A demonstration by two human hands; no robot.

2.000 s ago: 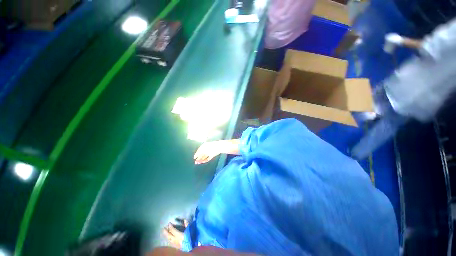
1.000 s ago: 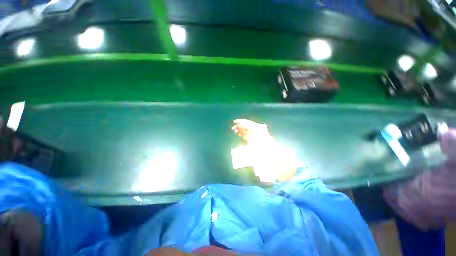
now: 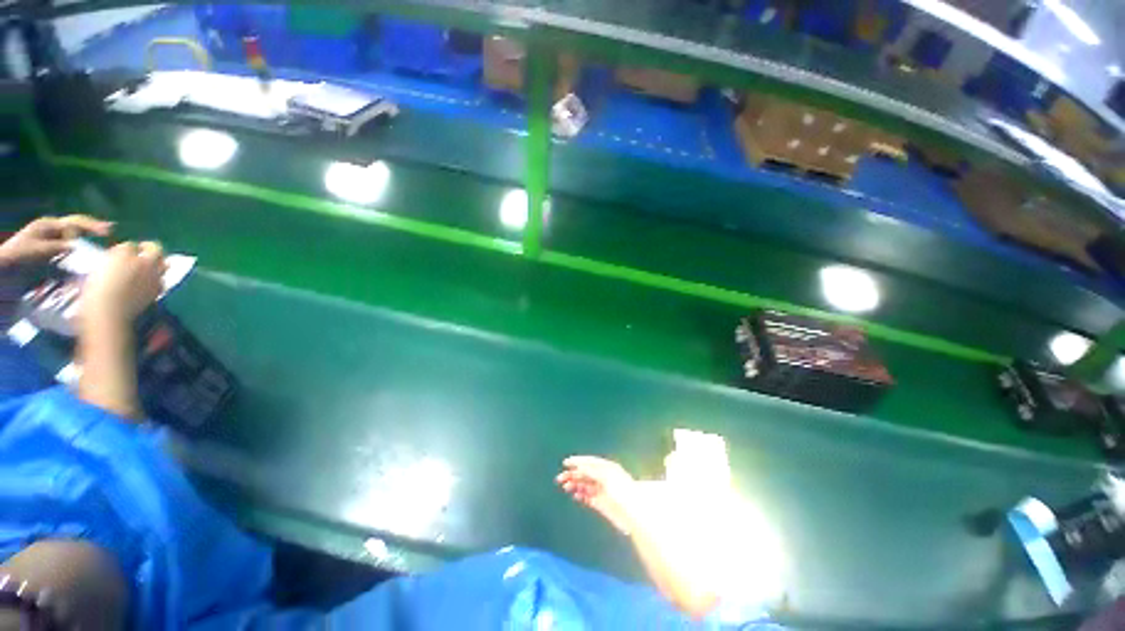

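My right hand [image 3: 598,484] reaches out over the bench from the bottom centre, fingers loosely curled and apart. Nothing shows at its fingertips. Strong glare washes out its wrist and forearm. Pale papers [image 3: 701,454], also nearly lost in glare, lie right beside it; I cannot tell how many. My left hand is not in view; only blue smock shows at the bottom centre.
At left, a neighbour's hands [image 3: 123,281] work with pale paper over a black box [image 3: 183,376]. A black retail box [image 3: 814,358] sits in the green-railed lane. At right are another box and a pale blue strip [image 3: 1040,550].
The view has swung from the right side to face the bench and lane, tilting up and left. My right hand stays beside the glaring papers. The neighbour's hands at left have come into view.
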